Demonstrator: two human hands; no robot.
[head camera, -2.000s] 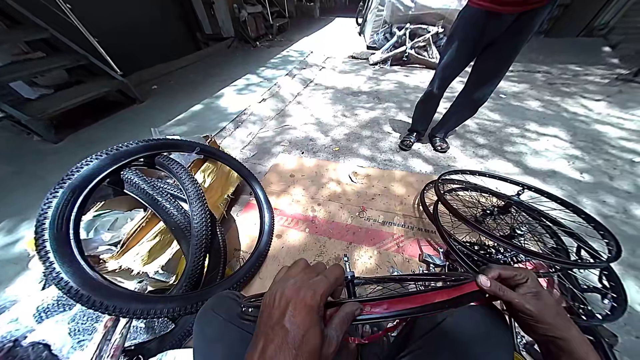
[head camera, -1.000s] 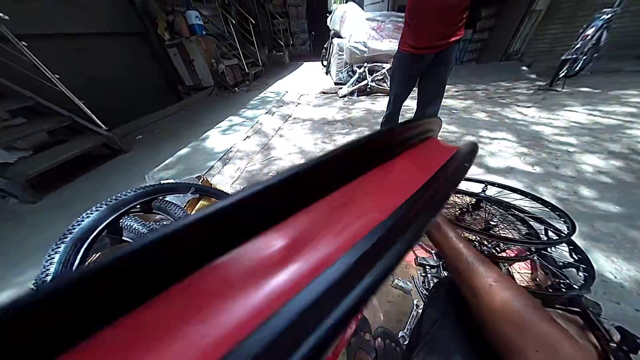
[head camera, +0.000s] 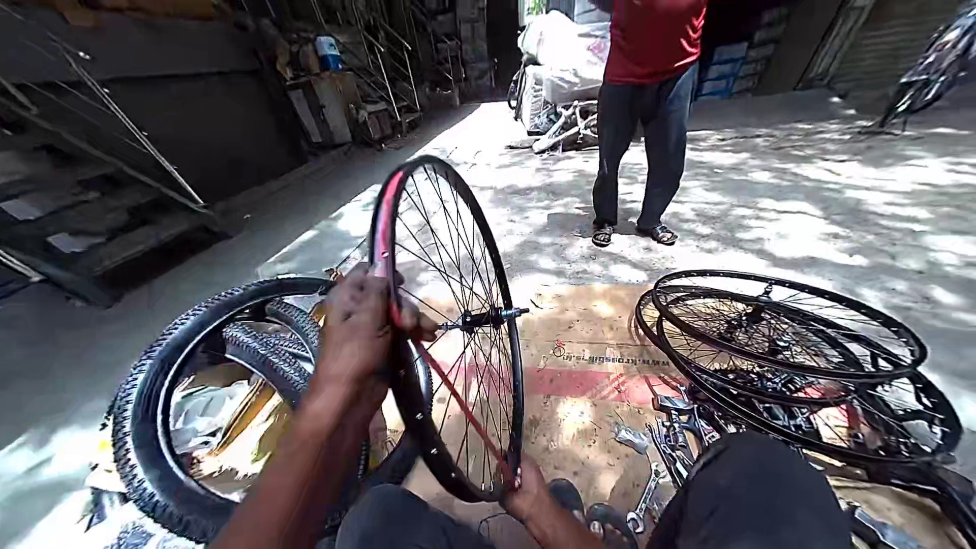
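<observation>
A spoked bicycle wheel without a tyre (head camera: 516, 366) stands upright before me, its black rim turned partly edge-on. My left hand (head camera: 362, 316) grips the rim's near left side and the red rim strip (head camera: 387, 221) there. From this hand the strip runs over the upper rim; another length crosses the spokes, off the rim, down to the wheel's bottom. There my right hand (head camera: 526, 488) is closed around the rim's lower edge and the end of that length; its fingertips are partly hidden. The hub (head camera: 484, 319) has a bare axle sticking out.
Knobby tyres (head camera: 145, 404) lie at left over paper and plastic scraps. Spoked wheels (head camera: 793, 370) are stacked at right, by spanners (head camera: 646, 496) and small parts on flattened cardboard (head camera: 579, 320). A person (head camera: 644, 114) in sandals stands ahead; wrapped bundles (head camera: 568, 69) are behind.
The wheel rim, close before the camera a second ago, is now farther off and upright, its spokes and hub in view. A length of the red strip now hangs across the spokes, off the rim.
</observation>
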